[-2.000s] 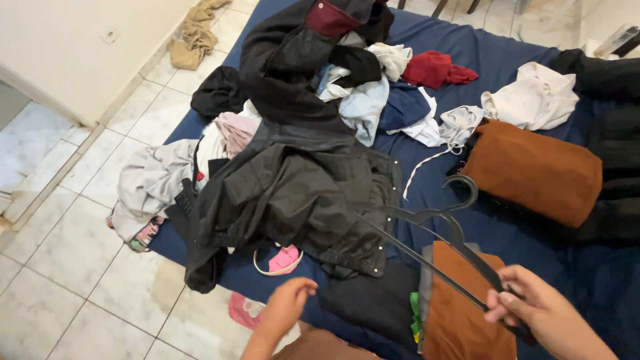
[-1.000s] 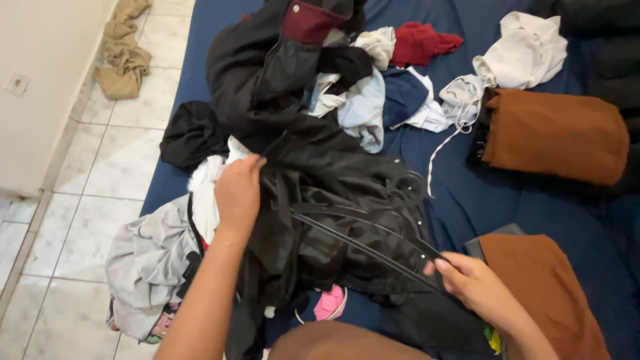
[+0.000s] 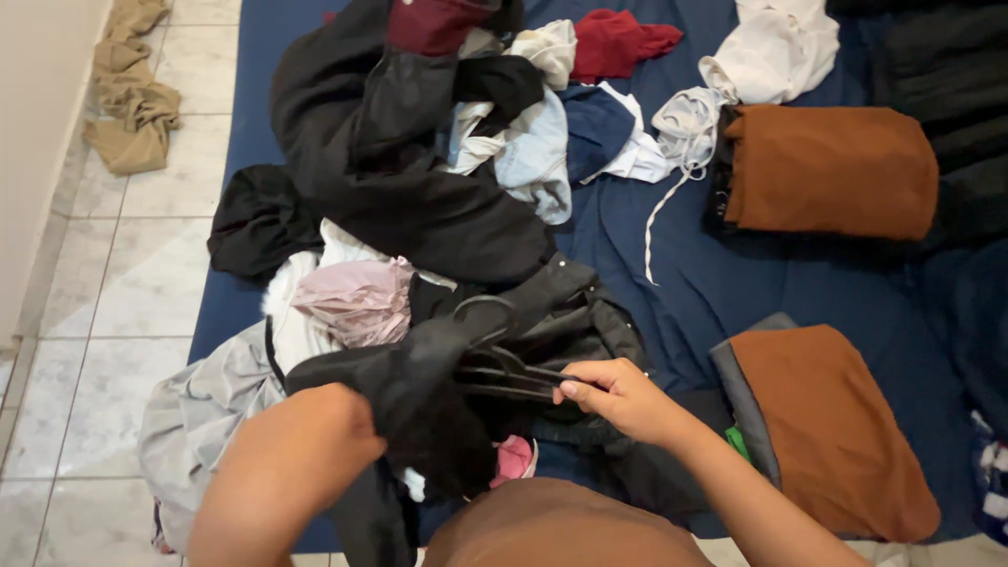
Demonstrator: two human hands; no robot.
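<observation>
My right hand (image 3: 610, 394) grips one end of a black clothes hanger (image 3: 512, 376), whose hook points up and away from me. The hanger's other end goes under the black fabric of a black jacket (image 3: 587, 307) lying on the bed. My left hand (image 3: 315, 433) is blurred, with its fingers curled against a raised dark part of that jacket; the fingertips are partly hidden, but they appear to pinch the cloth. A pink garment (image 3: 513, 461) lies just below the jacket, and a pale pink garment (image 3: 358, 299) lies beyond my left hand.
A navy sheet (image 3: 630, 228) covers the bed. Two folded brown cloths, one (image 3: 831, 169) farther back and one (image 3: 827, 425) nearer, lie at right. A grey garment (image 3: 209, 402) hangs over the left edge. Behind are a red garment (image 3: 618, 43) and light denim (image 3: 539, 157). Khaki cloth (image 3: 134, 87) lies on floor tiles.
My left hand, free two seconds ago, moved onto the clothes and now lifts part of the jacket over the hanger. The pale pink garment is uncovered again. My right hand keeps hold of the hanger.
</observation>
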